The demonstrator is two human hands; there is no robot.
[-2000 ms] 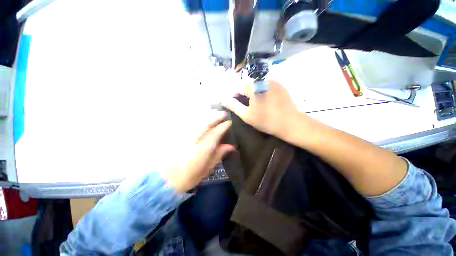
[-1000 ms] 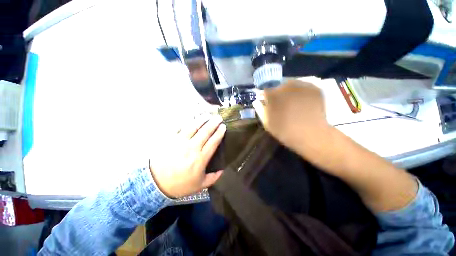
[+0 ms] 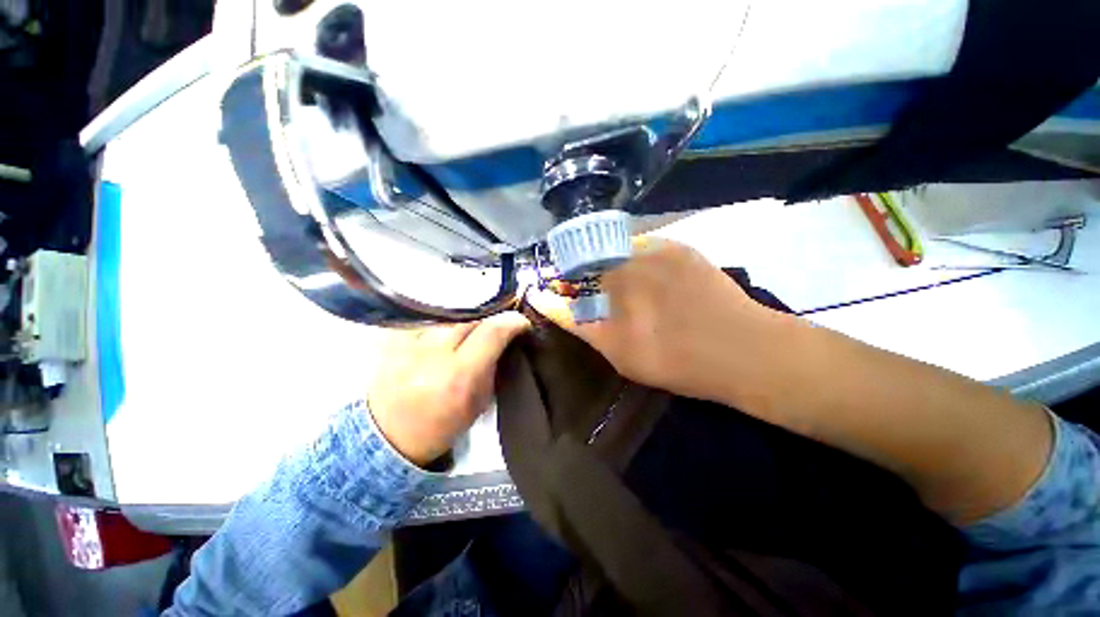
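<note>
The dark brown garment [image 3: 627, 482] runs from the needle area down over the table's front edge into my lap. A long folded band of it hangs down the middle. My left hand [image 3: 437, 371] pinches the garment's edge between thumb and fingers, just left of and below the needle. My right hand [image 3: 676, 316] holds the garment at the needle from the right, its fingertips partly hidden by the tension dial [image 3: 589, 241]. The presser foot area [image 3: 528, 268] is small and partly covered by fingers, so the exact stitching point cannot be told.
The white machine head [image 3: 507, 72] with a blue stripe fills the top, with a curved metal guard [image 3: 316, 259] at its left. Dark cloth [image 3: 1025, 84] drapes over the arm. A red and yellow-green handled tool [image 3: 890, 229] and thin metal prongs [image 3: 1007, 253] lie at the right.
The view has moved closer to the machine head. My left hand has gone from lying flat with spread fingers to pinching the cloth edge. My right hand remains near the needle.
</note>
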